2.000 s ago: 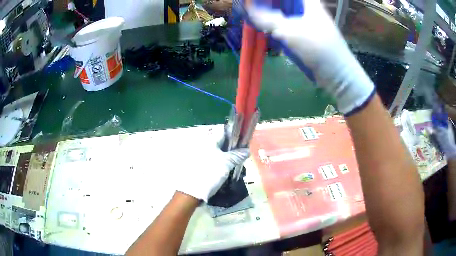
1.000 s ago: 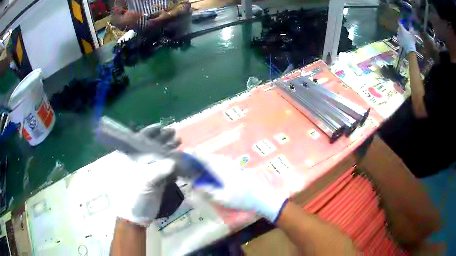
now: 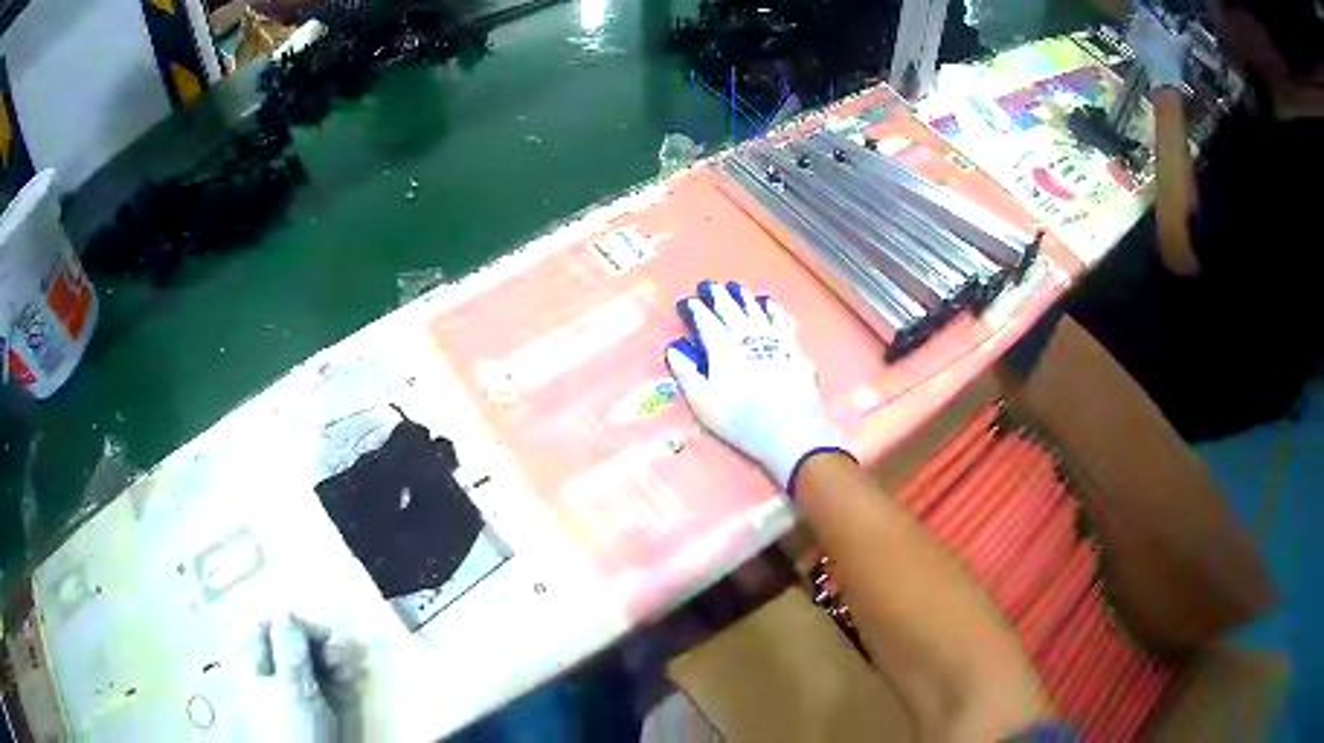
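My right hand [image 3: 755,380], in a white glove with blue fingertips, is over the pink sheet [image 3: 559,341], fingers a little apart and nothing in it. My left hand [image 3: 298,682], in a whitish-grey glove, is blurred at the lower left over the white sheet [image 3: 131,624]; its grip cannot be made out. Silver tubes [image 3: 857,240] with black end pieces lie side by side on the pink sheet, right of and beyond my right hand. A ragged black pad [image 3: 399,508] lies on a grey plate [image 3: 453,584] between my hands.
An open carton [image 3: 777,671] of red rods [image 3: 1016,544] stands beside the bench's near edge. The green table [image 3: 479,189] runs behind, with black parts [image 3: 203,203] and a white bucket [image 3: 51,298]. A person in black [image 3: 1234,276] works at the right.
The hands have parted: my right hand has moved off to the right, my left down and left. The silver piece they worked on is no longer visible. The view has shifted, uncovering the black pad.
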